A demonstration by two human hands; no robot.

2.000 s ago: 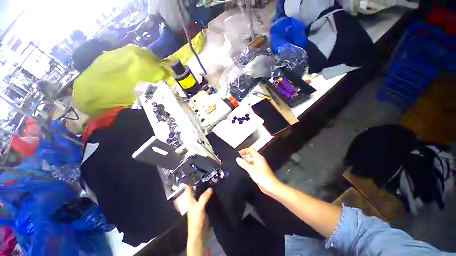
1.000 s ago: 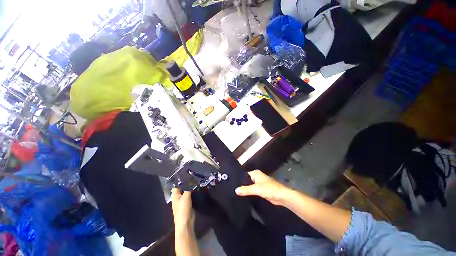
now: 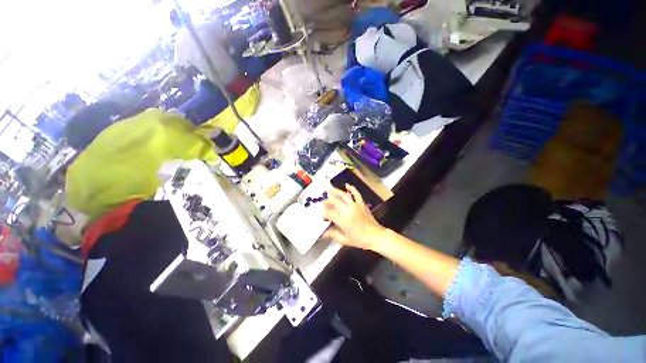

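Note:
My right hand (image 3: 352,220) is over the right side of the white button tray (image 3: 301,228), its fingertips beside several dark buttons (image 3: 316,199). The fingers are apart; whether they touch or hold a button cannot be told. My left hand is not in view. The button-sewing machine (image 3: 212,225) stands left of the tray, with its grey plate (image 3: 185,276) at the front left and a shiny metal work plate (image 3: 301,301) at its front end. The black garment (image 3: 312,339) lies below the machine's front, off the work plate, with a small pale piece showing.
A dark flat case (image 3: 354,186) lies beside the tray, with purple-handled tools (image 3: 371,151) behind it. A black cone with a yellow label (image 3: 232,152) stands behind the machine. A black garment pile (image 3: 134,283) lies left. A blue crate (image 3: 538,99) stands at the right.
My right hand has left the garment and moved up to the button tray. My left hand has gone out of view. The garment has come away from the work plate. The camera view has shifted.

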